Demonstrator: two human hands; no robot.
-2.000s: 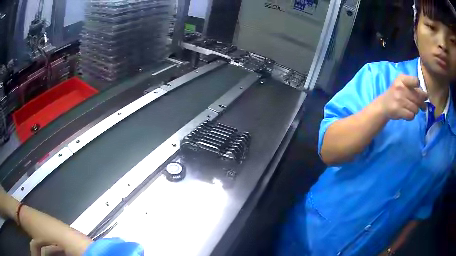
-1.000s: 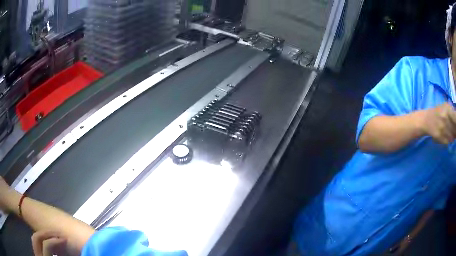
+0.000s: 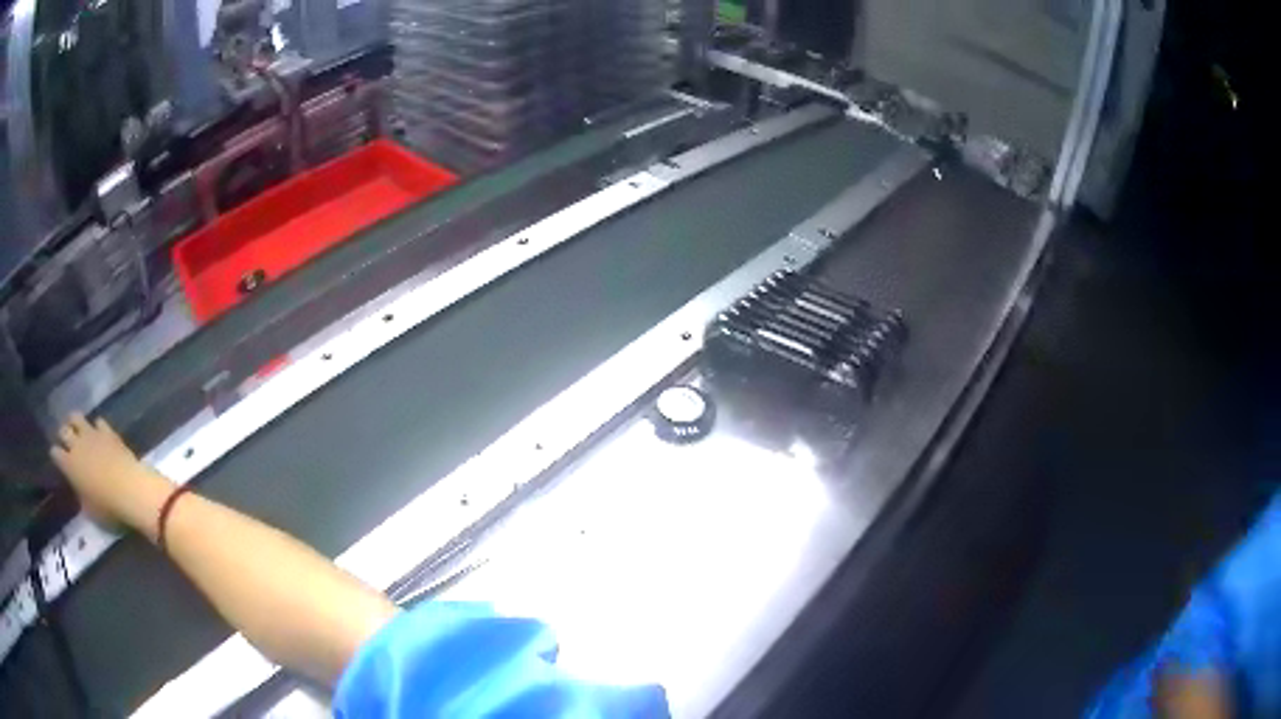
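My right hand, small and blurred, is at the far left, over the far edge of the belt. Its fingers look slightly apart and nothing shows in them. A red band circles the wrist, and the bare forearm crosses the belt to a blue sleeve at the bottom. My left hand is out of the picture. A loose round part, black and toothed with a pale centre, lies on the shiny bench. A row of stacked dark ribbed parts stands beyond it, beside the near rail.
The dark green belt runs between silver rails to the upper right. Beyond it are a red tray with a small dark item, a tall stack of clear trays and machinery. A person's blue sleeve is cut off at the lower right.
The view has swung left, so bench items appear further right. The other person has mostly left the picture. My right hand has come into view; fingers seen below the forearm earlier are gone.
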